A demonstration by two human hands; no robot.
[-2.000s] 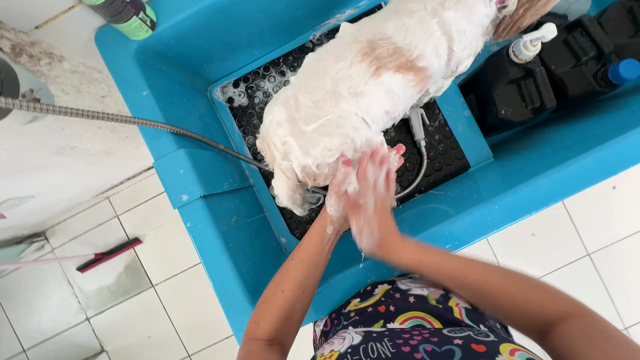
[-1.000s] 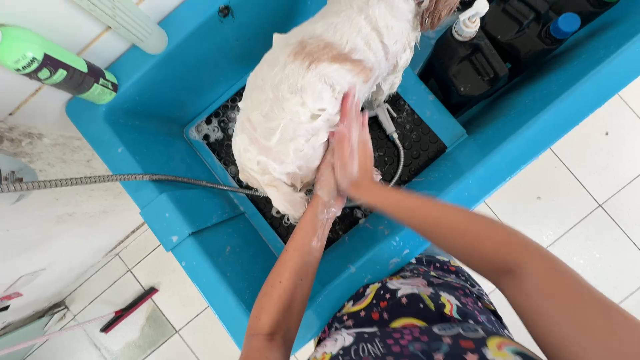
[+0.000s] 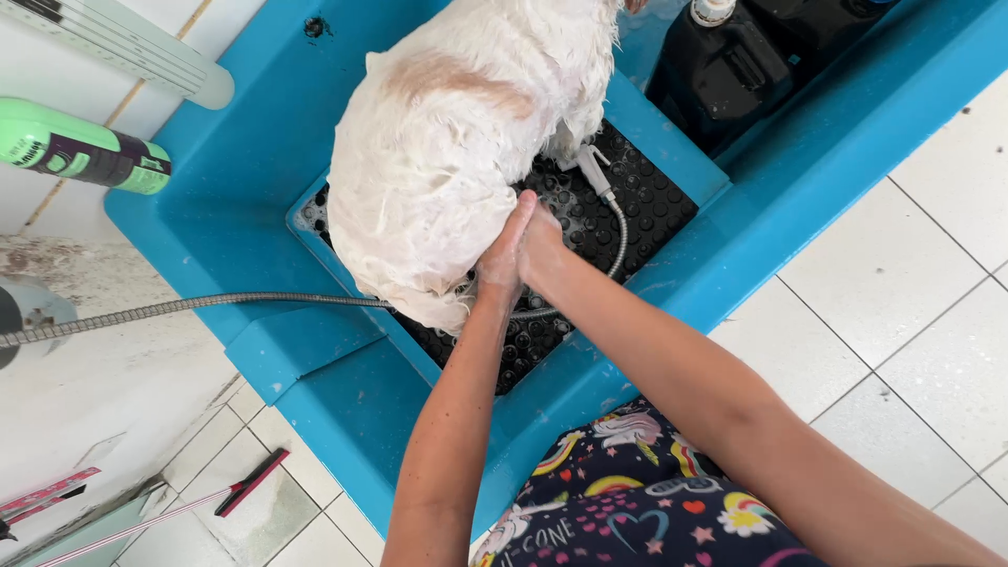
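A wet white dog (image 3: 441, 157) with a light brown patch on its back stands on a black rubber mat (image 3: 650, 205) in a blue tub (image 3: 339, 425). Lather covers its coat. My left hand (image 3: 502, 248) and my right hand (image 3: 542, 236) are together low at the dog's hindquarters, and the fingers are partly hidden, so what they hold cannot be told. A shower sprayer (image 3: 592, 169) lies on the mat beside the dog's legs, and its metal hose (image 3: 236, 299) runs beneath the hands and out over the tub's left side.
Black plastic jugs (image 3: 720, 75) stand in the tub's upper right section. A green bottle (image 3: 83, 146) rests at the left corner, near a translucent container (image 3: 126, 51). A floor squeegee (image 3: 252, 482) lies on white floor tiles at lower left.
My hands have moved from higher on the dog's flank to lower by its hindquarters, close together. The view has shifted somewhat.
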